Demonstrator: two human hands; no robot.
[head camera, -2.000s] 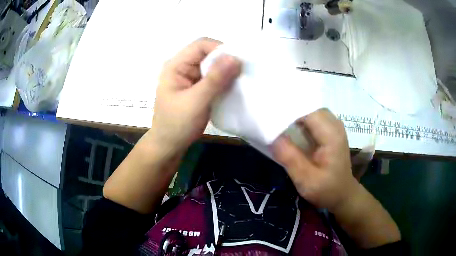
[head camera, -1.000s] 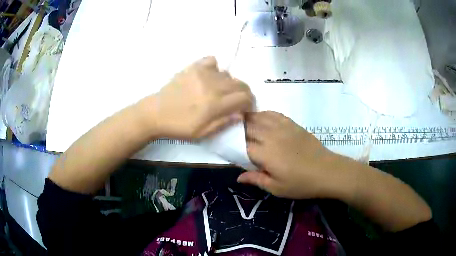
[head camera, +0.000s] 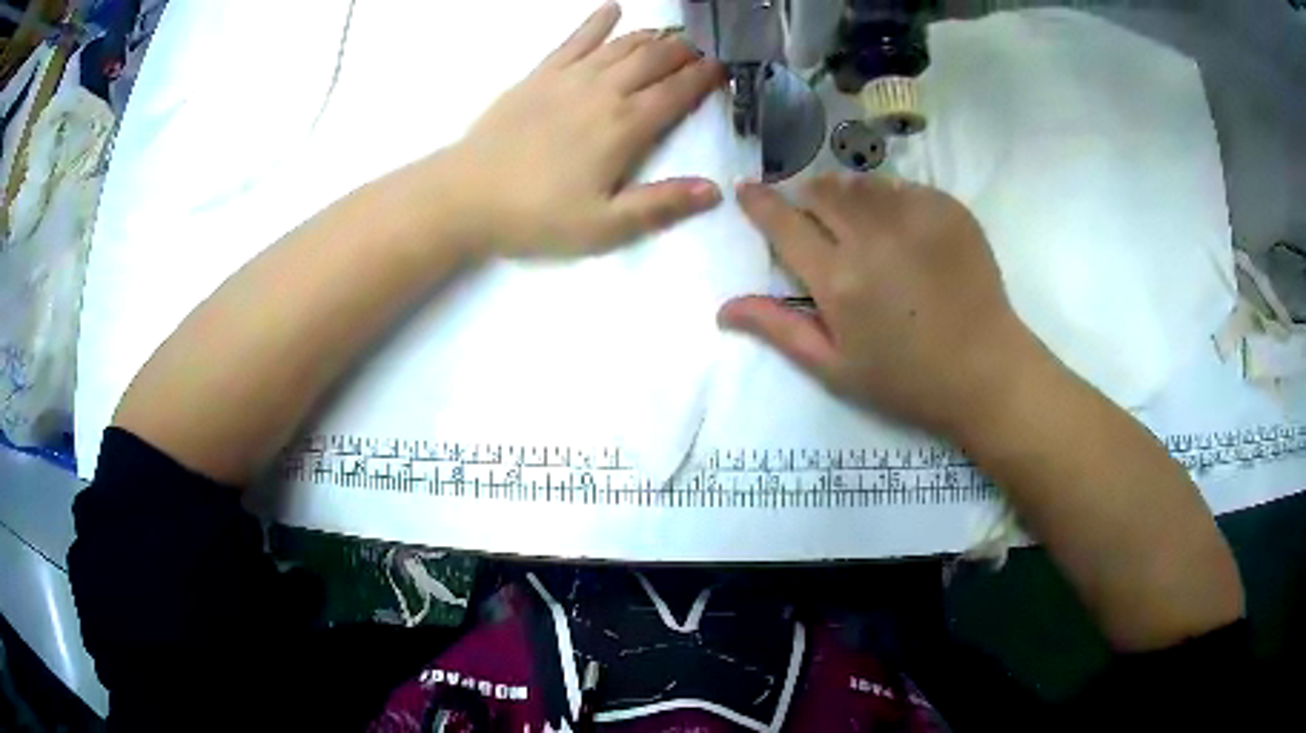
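A white fabric panel (head camera: 680, 315) lies flat on the sewing table, with its top edge at the presser foot (head camera: 743, 100). Its pointed lower end reaches the ruler. My left hand (head camera: 587, 151) lies flat on the fabric left of the presser foot, fingers spread. My right hand (head camera: 881, 279) rests at the fabric's right edge, just below the round metal cover, with thumb and index finger apart and touching the fabric. The fabric's outline blends into the white table on the left. Whether the needle is in the cloth cannot be told.
A stack of off-white cut pieces (head camera: 1081, 186) lies right of the needle, beside a ribbed cream knob (head camera: 894, 103). Cream scraps (head camera: 1268, 337) lie at the far right. A plastic bag (head camera: 50, 272) is at the far left. A printed ruler (head camera: 473, 473) runs along the front edge.
The fabric, earlier held and folded between both hands near the table's front, now lies flat at the presser foot. Both hands have moved forward and spread onto it. The camera view has shifted.
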